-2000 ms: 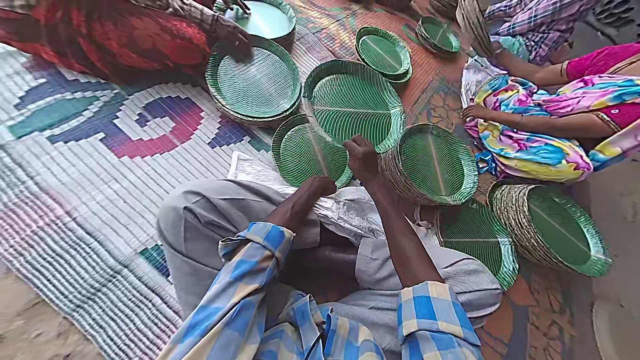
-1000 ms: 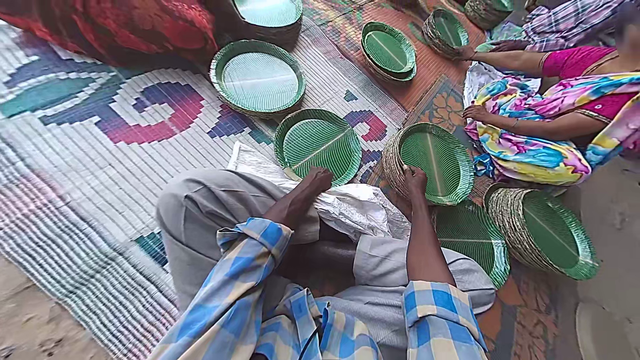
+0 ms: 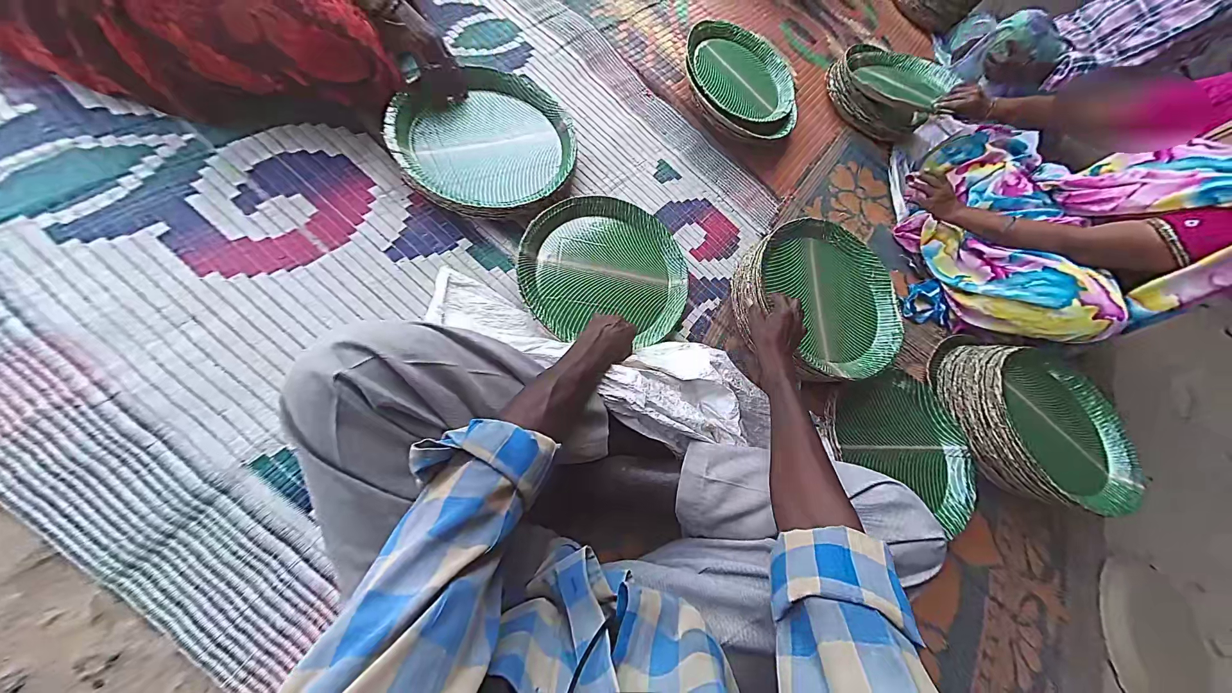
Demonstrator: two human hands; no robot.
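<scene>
My left hand (image 3: 604,342) is closed at the near rim of a round green leaf-patterned plate (image 3: 604,265), above a crumpled white sack (image 3: 683,385) across my lap. My right hand (image 3: 776,327) grips the left rim of a stack of similar plates (image 3: 828,294); the fingertips are partly hidden. Just below that stack lies another green plate (image 3: 900,443), partly covered by my knee. A tall, tilted stack (image 3: 1054,428) leans at the right.
At the upper left, a person's hand (image 3: 438,82) touches a plate stack (image 3: 486,149). Another person sits at the right, one hand (image 3: 965,101) at a small stack (image 3: 890,87). More small plates (image 3: 741,82) stand on the patterned mat (image 3: 144,318).
My right hand has moved right, from a large plate to the rim of the stack. That large plate no longer shows in its former place. A person's hand is back on the upper-left stack.
</scene>
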